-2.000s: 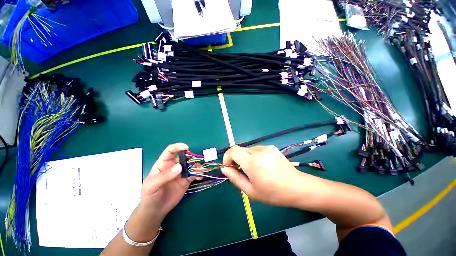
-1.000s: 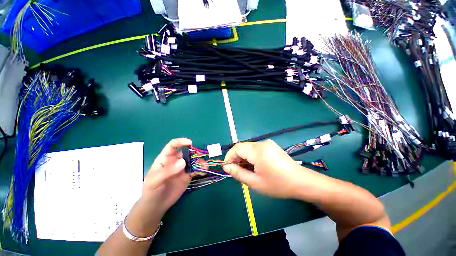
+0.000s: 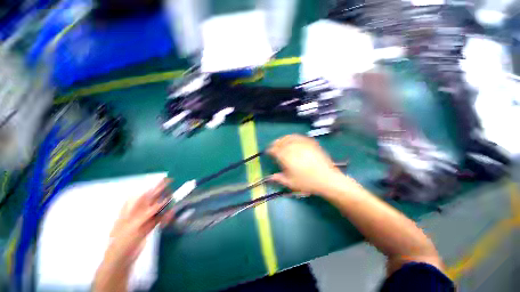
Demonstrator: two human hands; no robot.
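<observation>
The view is blurred by motion. The harness (image 3: 228, 197), with dark branches and thin wires, stretches between my two hands above the green bench. My left hand (image 3: 139, 214) is at its left end, by a white label (image 3: 184, 190); the connector is not clearly visible, and whether the fingers grip is too blurred to tell. My right hand (image 3: 302, 165) is closed around the dark branches at the right, with the branches spread apart between the hands.
A white printed sheet (image 3: 85, 228) lies under my left forearm. Blue and yellow wires (image 3: 48, 171) lie far left, a sleeved harness pile (image 3: 251, 102) top centre, a wire bundle (image 3: 413, 154) right, a dark pile (image 3: 484, 159) far right, and a blue bin (image 3: 114, 48) top left.
My left hand has moved left and down, over the sheet's edge. My right hand has moved up and right and now holds the branches, which are lifted and pulled straighter. The camera view has shifted and blurred.
</observation>
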